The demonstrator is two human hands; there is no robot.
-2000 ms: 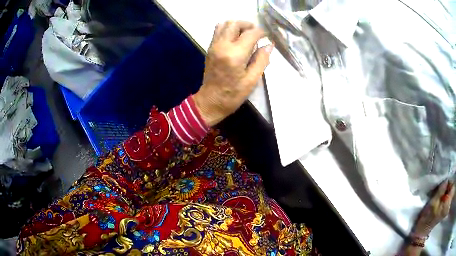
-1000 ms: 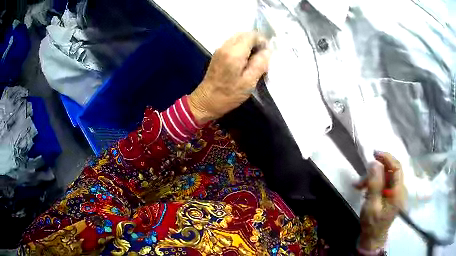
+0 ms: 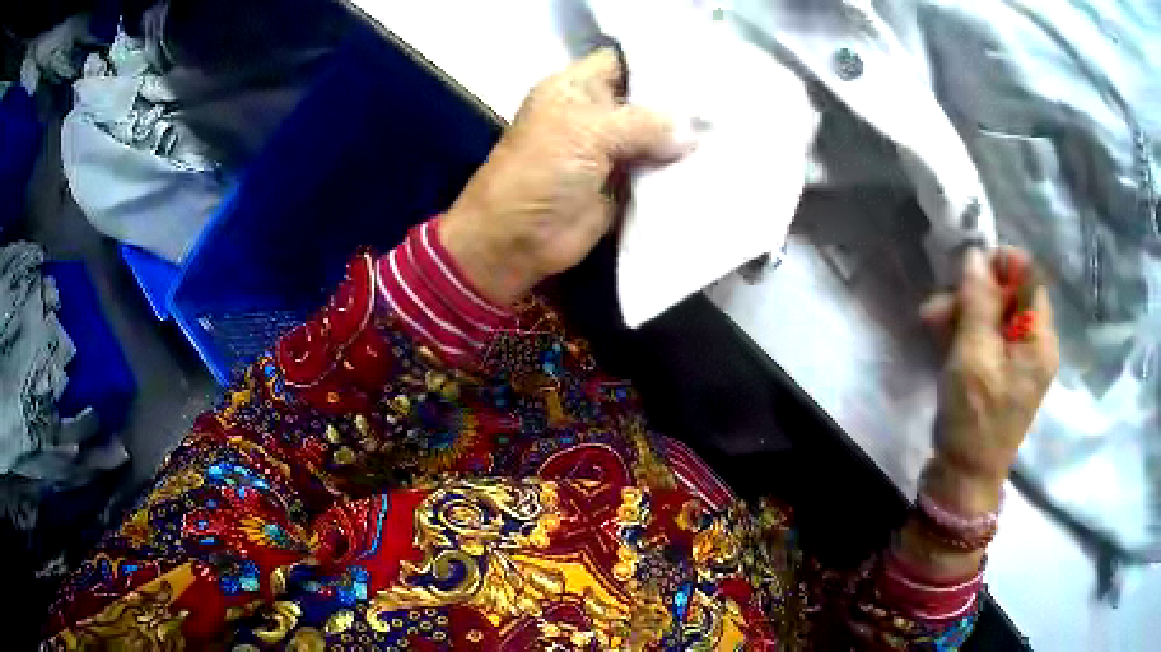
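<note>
A pale grey-white shirt (image 3: pixel 1044 166) lies on the white table, overexposed in parts, with dark round buttons along its placket. My left hand (image 3: pixel 560 172) grips a pale flap of the shirt by the table's near edge, thumb on top; whether the flap is collar or front panel I cannot tell. My right hand (image 3: pixel 996 363) holds thread snips with orange-red handles (image 3: pixel 1016 296) in the palm, and its fingertips pinch the lower end of the buttoned strip. The snips' blades are hidden.
The white table (image 3: pixel 427 38) runs diagonally, its dark edge close to my lap. On the floor at the left stand a deep blue plastic crate (image 3: pixel 274 210) and pale garments heaped in and over blue crates (image 3: pixel 134 185). More garments (image 3: pixel 38 357) lie at the far left.
My right hand has moved up and left from the lower right and taken hold of the shirt's buttoned strip. My left hand has lifted and turned the flap slightly left.
</note>
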